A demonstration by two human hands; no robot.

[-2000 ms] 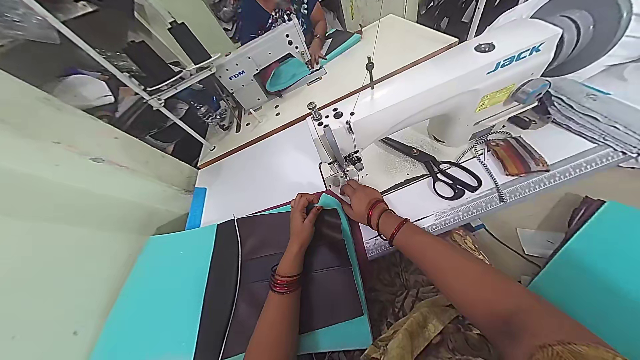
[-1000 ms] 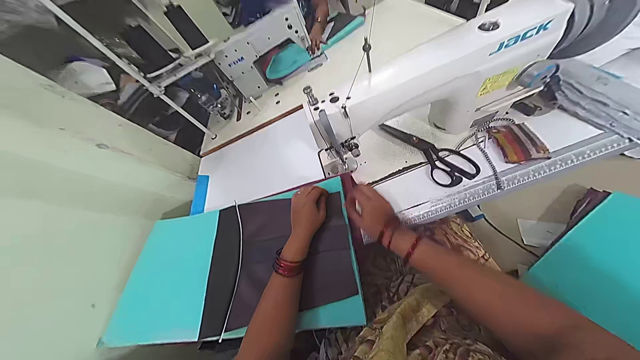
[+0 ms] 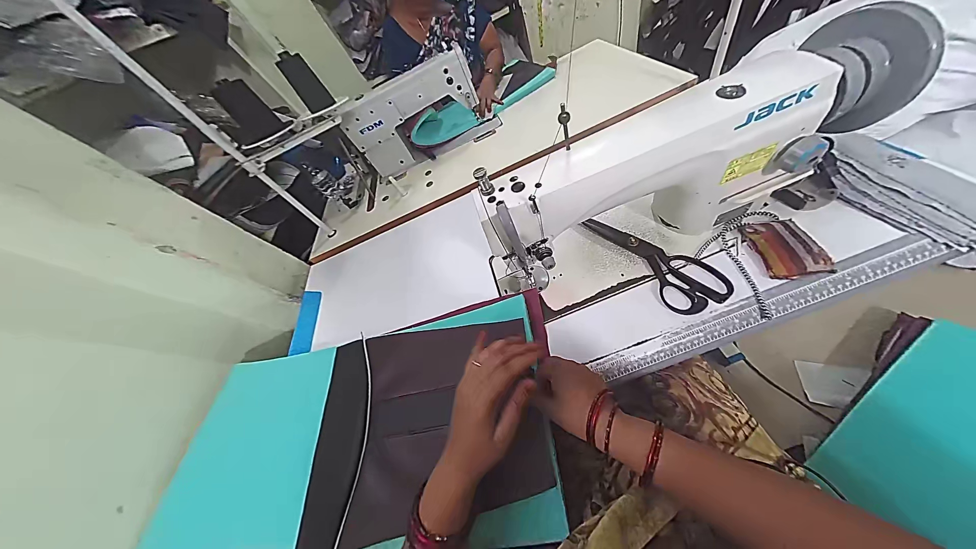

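A layered panel of dark brown and black material (image 3: 412, 412) over turquoise foam (image 3: 244, 450) slants down from the white Jack sewing machine (image 3: 633, 168). Its top corner, with a maroon strip (image 3: 537, 320) along the right edge, lies close to the needle area. My left hand (image 3: 492, 400) rests on the brown material with its fingers at that right edge. Beside it, my right hand (image 3: 568, 393) pinches the edge; its fingertips are partly hidden. A pale cord or piping (image 3: 362, 442) runs down the black part.
Black-handled scissors (image 3: 663, 267) and a striped fabric pouch (image 3: 789, 248) lie on the machine bed and table, behind a measuring tape (image 3: 762, 313) along the front edge. More turquoise foam (image 3: 907, 435) is at right. Across the table, a person's hand (image 3: 488, 95) works at another sewing machine (image 3: 412, 107).
Both hands have moved down the panel's right edge, away from the needle area, and are now close together. The panel's top corner shows uncovered near the machine.
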